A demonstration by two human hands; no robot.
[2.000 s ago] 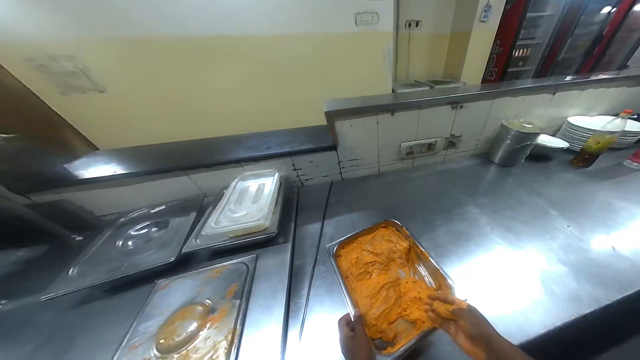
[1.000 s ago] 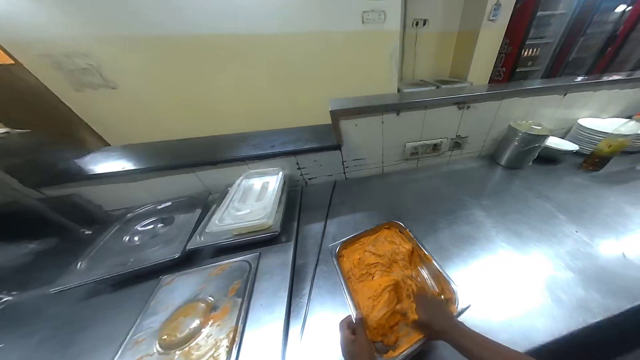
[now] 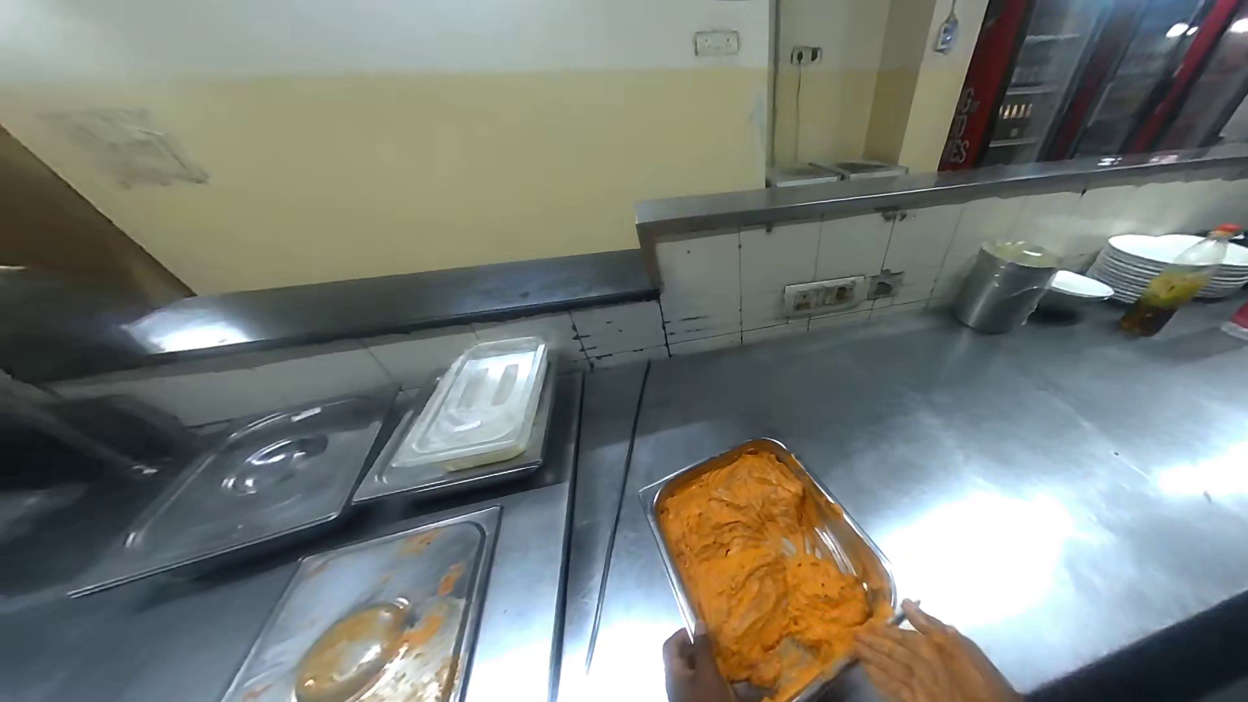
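Observation:
A rectangular steel pan (image 3: 666, 542) stands on the counter, full of a thick orange mixture (image 3: 751, 556) that looks like coated, marinated pieces. At the pan's near left corner my left hand (image 3: 694, 668) grips the rim, its thumb at the edge. My right hand (image 3: 926, 655) lies by the near right corner with fingers extended, touching the rim or the mixture beside it; which one is not certain. No tool shows in it. Some of the pan's steel bottom shows through along the right side and near end.
On the left lie an orange-smeared steel lid (image 3: 458, 546), another steel lid (image 3: 263, 468) and a plastic-lidded container (image 3: 478, 405) on a tray. Along the back right stand a steel canister (image 3: 1004, 288), a bowl (image 3: 1077, 286), stacked white plates (image 3: 1131, 263) and an oil bottle (image 3: 1175, 283).
My right hand has moved out of the orange mixture to the pan's near right corner. My left hand still holds the rim at the near left corner.

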